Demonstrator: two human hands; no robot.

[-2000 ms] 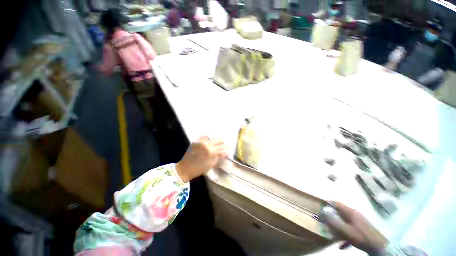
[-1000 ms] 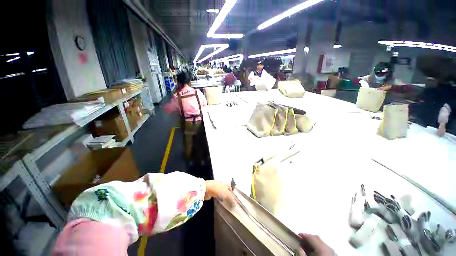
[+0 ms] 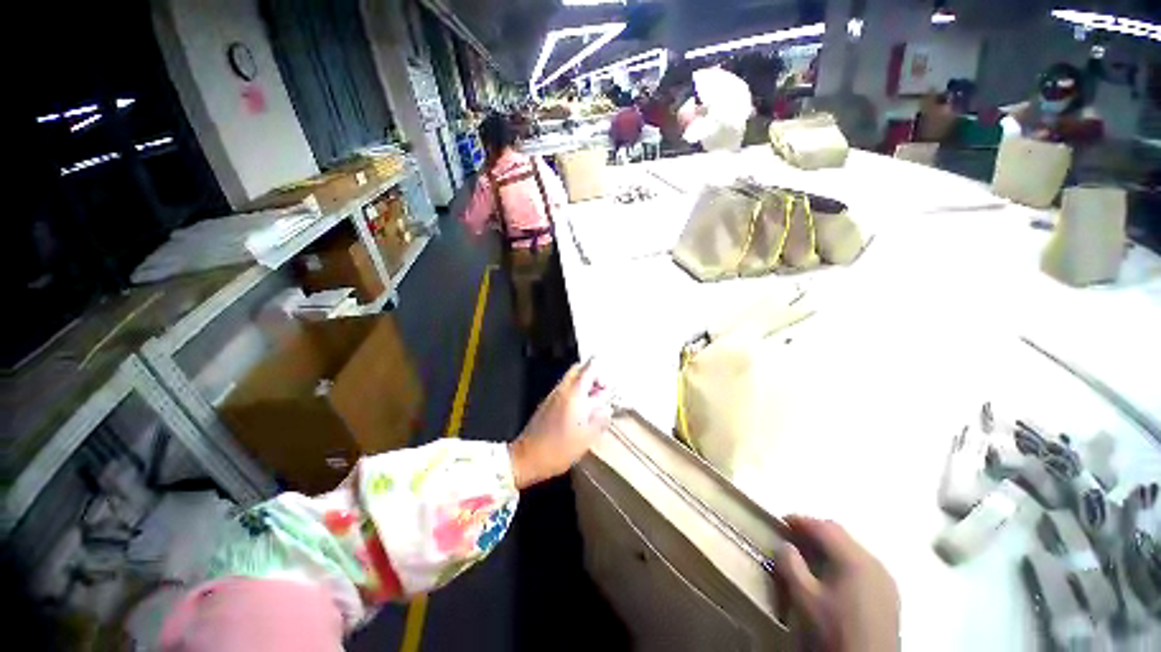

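A taupe bag body [image 3: 662, 541] hangs upright at the table's near left edge, its long mouth facing up and a small dark stud on its outer panel. My left hand [image 3: 569, 423] is at the far end of the mouth, fingers at the rim. My right hand [image 3: 834, 583] grips the near end of the mouth, thumb on the rim. The bag's lower part is cut off by the picture's edge. Another taupe bag [image 3: 738, 395] with a yellow edge lies on the white table just beyond it.
Several bags [image 3: 764, 232] with yellow edges stand together farther back on the table [image 3: 891, 318]. Loose grey straps [image 3: 1050, 510] lie at right. A person in pink [image 3: 522, 210] is in the aisle. An open carton [image 3: 325, 389] and shelves are at left. Other people are around the far table.
The view has tilted up since the first frame and turned slightly left. My left hand's fingers have lifted at the far corner of the mouth. My right hand shows more fully on the rim.
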